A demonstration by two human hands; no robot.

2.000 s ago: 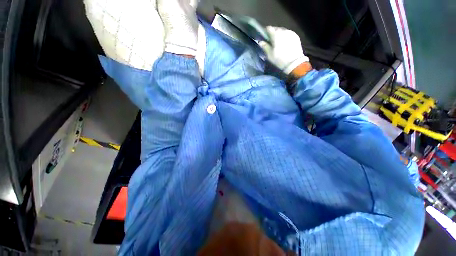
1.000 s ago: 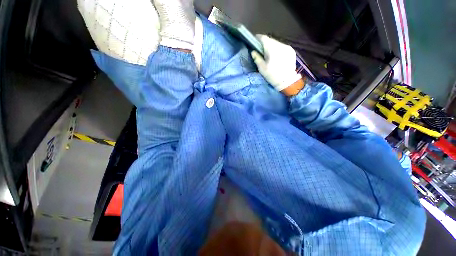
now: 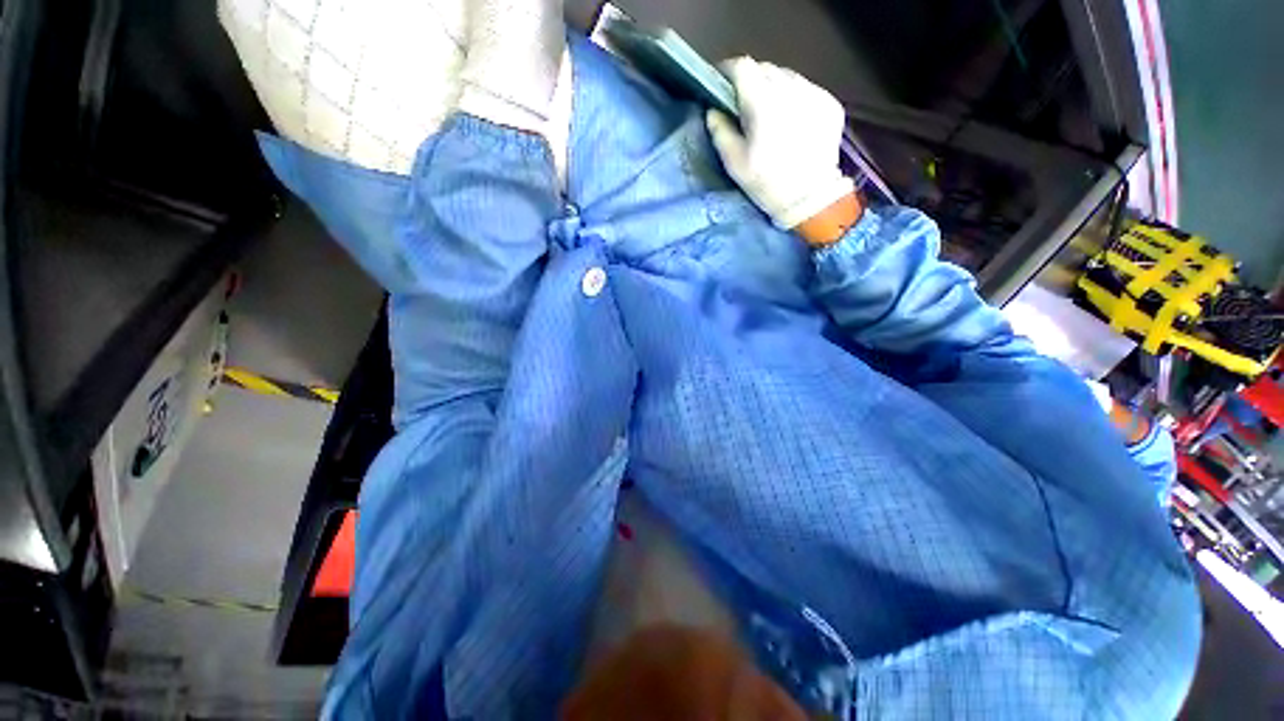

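Note:
A pale green plate, or a thin stack of them, (image 3: 687, 71) is seen nearly edge-on and tilted above the blue smock over my lap. My right hand (image 3: 784, 141), in a white glove, is shut on its right end. A white corner shows at its far end near the top edge. My left hand (image 3: 514, 57), also in a white glove, lies upper left over the lap. The top edge cuts off its fingers, so what it holds is hidden.
White quilted fabric (image 3: 359, 78) lies beside my left hand. A black tote with red inside (image 3: 334, 556) stands lower left. A yellow-taped black device (image 3: 1162, 289) and a green conveyor belt (image 3: 1232, 113) are right. Another person's sleeve (image 3: 1152, 454) shows at the right.
The plate has turned from a dark, blurred view to a clearer green edge, and my right hand has shifted slightly left. My left hand stays near the top edge.

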